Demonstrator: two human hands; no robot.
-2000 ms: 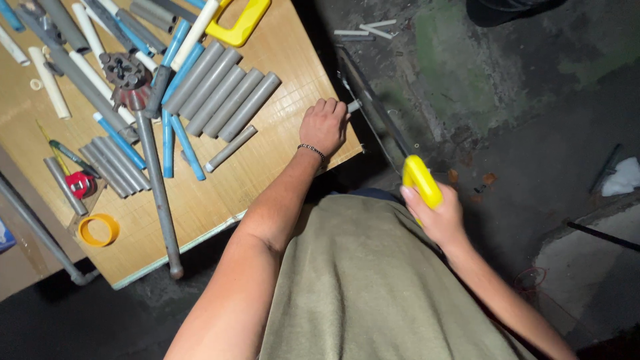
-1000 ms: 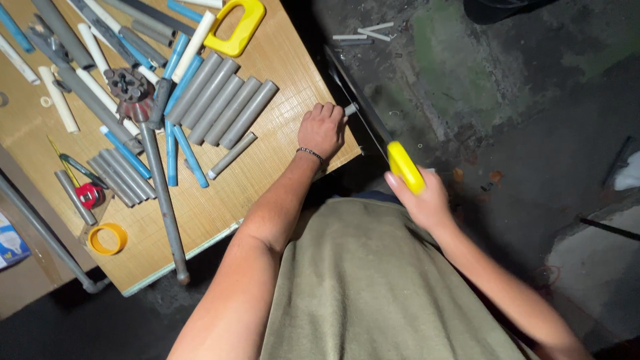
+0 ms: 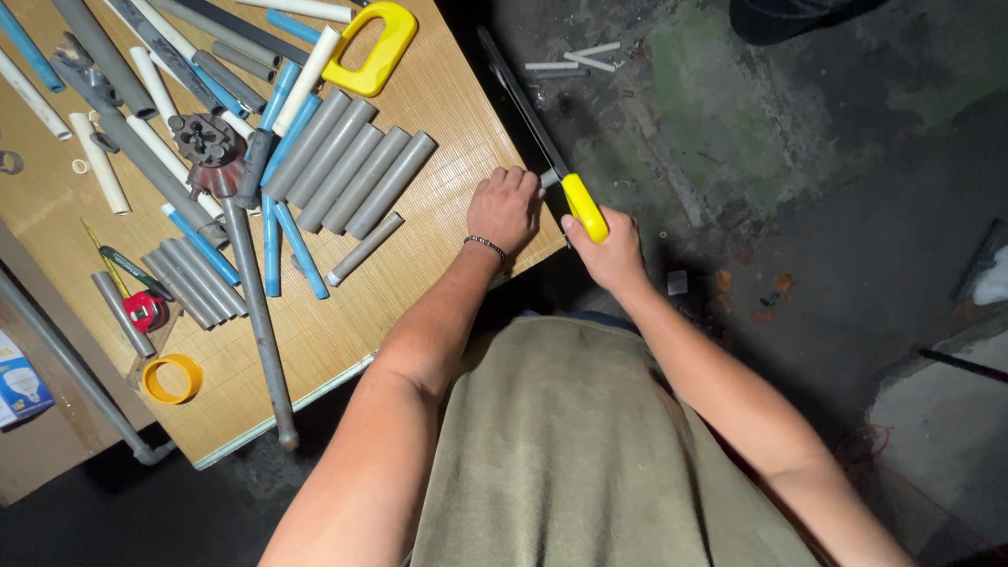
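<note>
My left hand [image 3: 505, 209] presses a short grey pipe [image 3: 549, 179] at the right edge of the table; the pipe's end sticks out past the edge, the rest lies hidden under the hand. My right hand [image 3: 613, 248] is closed around the yellow handle of a hacksaw [image 3: 584, 208]. The saw's dark frame points up and away beyond the table edge, crossing close to the pipe's end. Cut grey pipes [image 3: 391, 185] lie in a row on the table, left of my left hand, with a single grey piece [image 3: 365, 249] below them.
The wooden table [image 3: 441, 260] also bears a pipe threader [image 3: 250, 291], blue and white pipes, a second yellow saw handle [image 3: 371, 49], a red tape measure [image 3: 146, 311] and a yellow tape roll [image 3: 172, 379]. Pipe offcuts [image 3: 591, 60] lie on the floor.
The hacksaw and my right hand have moved back and forth: nearer to me two seconds ago, then further in toward the table, and now further forward. My left hand has stayed at the table edge.
</note>
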